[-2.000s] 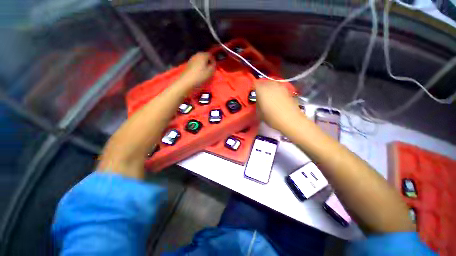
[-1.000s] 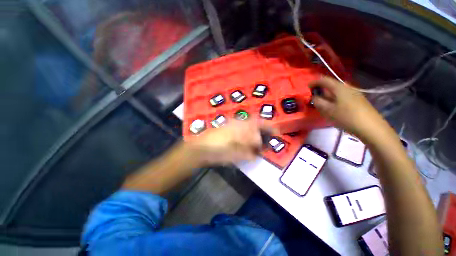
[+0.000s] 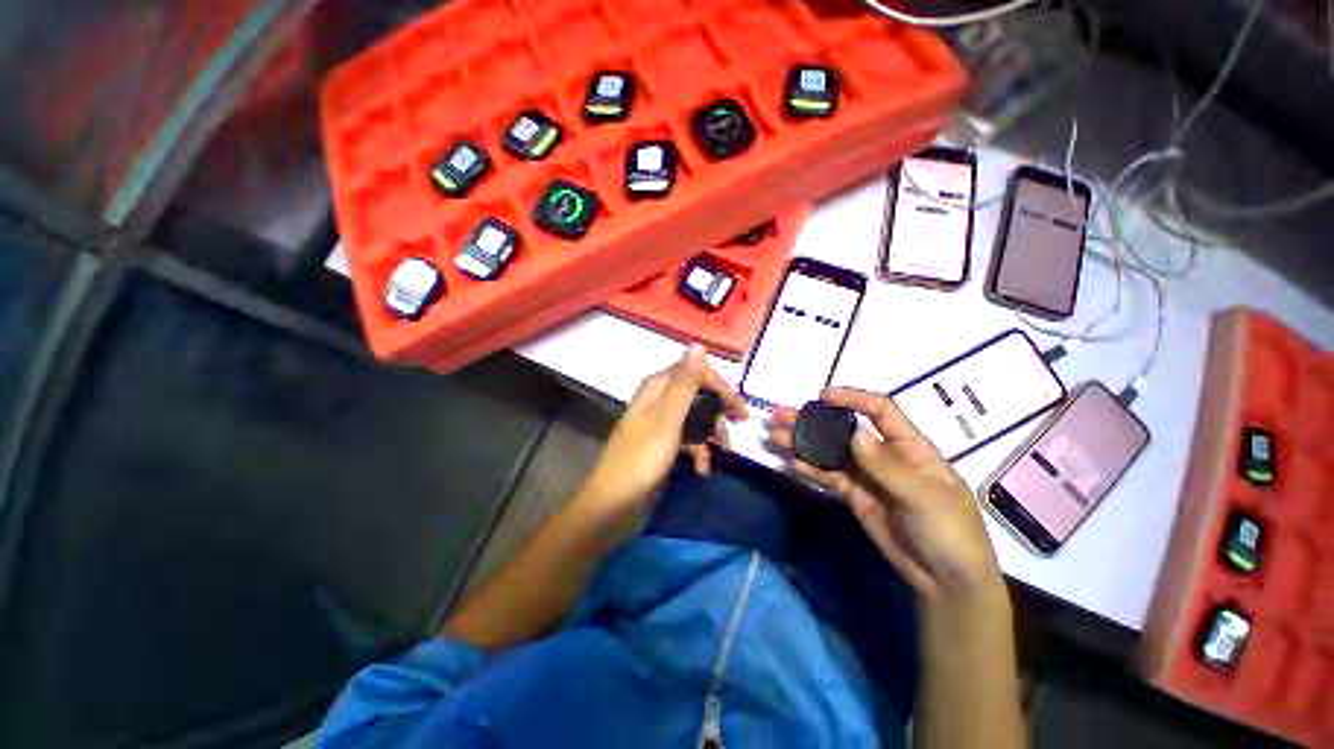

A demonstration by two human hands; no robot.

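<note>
My left hand (image 3: 656, 432) holds a dark watch head (image 3: 702, 417) between its fingers, partly hidden by them. My right hand (image 3: 914, 490) holds another dark, blank watch head (image 3: 825, 435) by its edges. The hands are close together but apart, in front of the bench edge. The red-orange left tray (image 3: 424, 340) is behind them with several watches in its pockets, some faces lit. It rests on the lower left tray (image 3: 743, 325), where a lit watch (image 3: 707, 283) shows.
Several smartphones lie on the white worktop, among them one with a lit white screen (image 3: 803, 334) and a pinkish one (image 3: 1071, 465). White cables (image 3: 1156, 176) loop behind them. The right tray (image 3: 1188, 585) holds several watches at the right.
Both hands have come away from the left tray to in front of the bench edge, each with a dark watch head. The view has shifted, showing more phones and the right tray.
</note>
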